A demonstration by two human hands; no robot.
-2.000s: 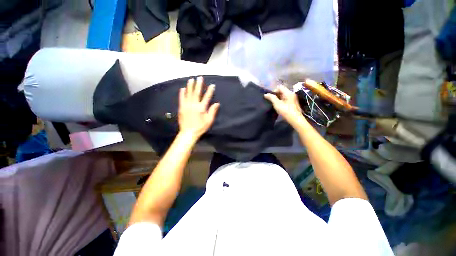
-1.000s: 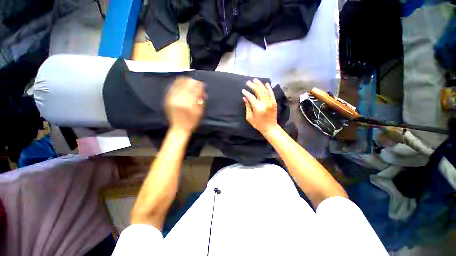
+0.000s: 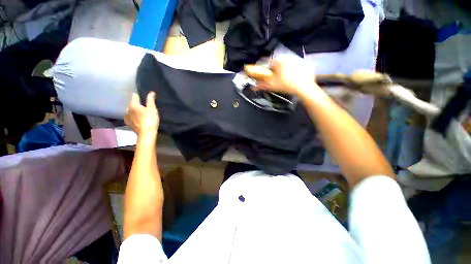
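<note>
A dark garment (image 3: 199, 95) with two small shiny buttons lies over the pale padded arm (image 3: 98, 77) and hangs down its near side. My left hand (image 3: 143, 114) is at the garment's left end, with the cloth edge between thumb and fingers. My right hand (image 3: 289, 76) is closed around the orange-brown handle of the steam iron (image 3: 266, 99) and is slightly blurred. The iron is over the right part of the garment, right of the buttons. Whether it touches the cloth is hard to tell.
A pile of black garments (image 3: 310, 26) lies behind the padded arm. A blue box (image 3: 152, 23) is at the back left. A pink and white card (image 3: 111, 138) lies at the front left edge, above a pink cloth (image 3: 62, 196). The hose (image 3: 403, 95) runs right from the iron.
My right hand has picked up the iron from the right end of the table and brought it left over the garment. My left hand has moved left to the garment's end. The buttons now show.
</note>
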